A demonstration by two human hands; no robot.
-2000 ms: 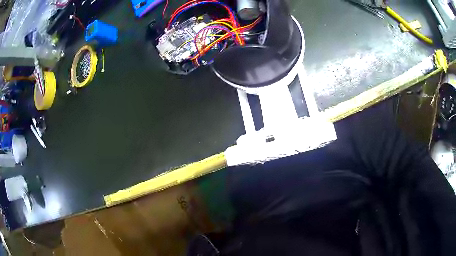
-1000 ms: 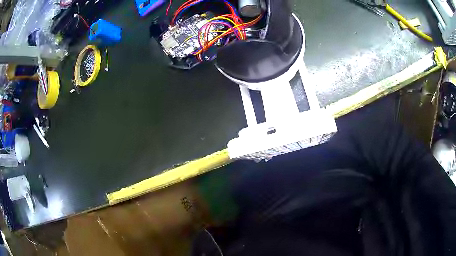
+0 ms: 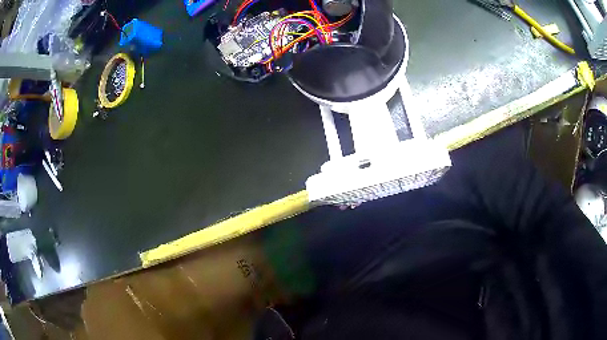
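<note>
A white housing (image 3: pixel 379 176) lies on the bench, its ribbed end over the taped front edge and its struts running up to a white ring. A glossy black shell (image 3: pixel 346 74) sits inside the ring. Beside it an open black cover holds a silvery-grey circuit board (image 3: pixel 256 45). Thin red, orange, yellow and purple lead wires (image 3: pixel 299 33) loop over the board towards a grey metal cylinder (image 3: pixel 338 5), cut off by the top edge. Neither of my hands is clearly in view.
A blue block (image 3: pixel 142 36), a yellow ring with small silvery bits (image 3: pixel 116 81) and a yellow tape roll (image 3: pixel 64 114) are at left. A yellow-handled tool (image 3: pixel 542 30) is upper right. Clear plastic bags (image 3: pixel 40 30) are upper left. Dark clothing (image 3: pixel 426 265) fills the lower right.
The housing, board and wires appear slightly higher in the picture. The ribbed face of the housing's near end shows more clearly. No hand has clearly entered.
</note>
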